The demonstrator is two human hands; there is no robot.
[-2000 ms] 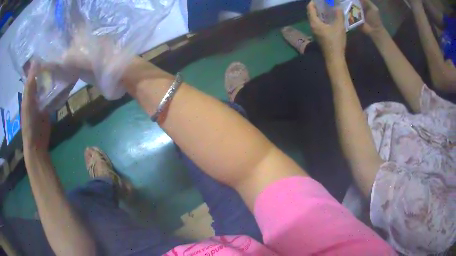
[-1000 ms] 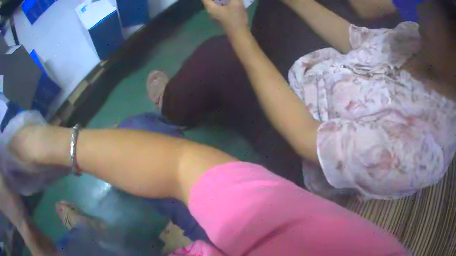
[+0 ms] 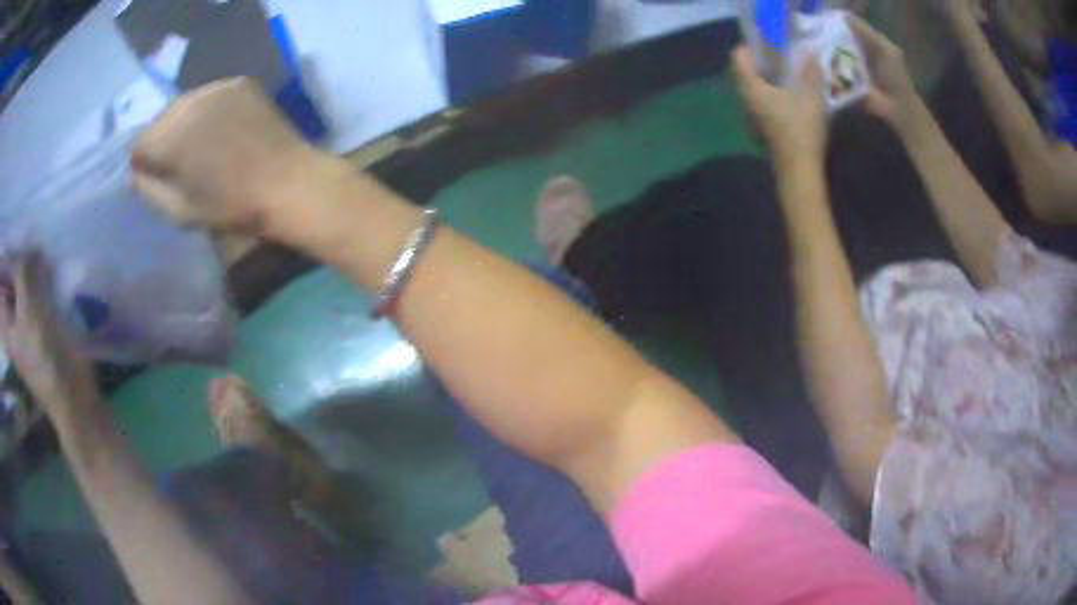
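A clear poly bag (image 3: 148,278) hangs between my two hands at the left, over the table edge and the green floor. A pale bulk with a small dark-blue patch shows through it; its shape is blurred. My right hand (image 3: 224,154) is closed on the bag's upper edge, fingers curled. My left hand (image 3: 38,325) is at the far left edge, blurred, with its fingers against the bag's left side. How far its fingers close on the bag is partly hidden.
Blue-and-white cartons (image 3: 502,47) stand on the white table. An open carton with grey flaps (image 3: 219,47) stands behind my right hand. At the right, a seated person's hands (image 3: 794,112) hold a white unit with a picture panel (image 3: 843,73). Another person's arm is beyond.
The view has swung back left from the neighbour, so both hands and the bag show more fully. My right hand now appears raised at the bag's upper edge.
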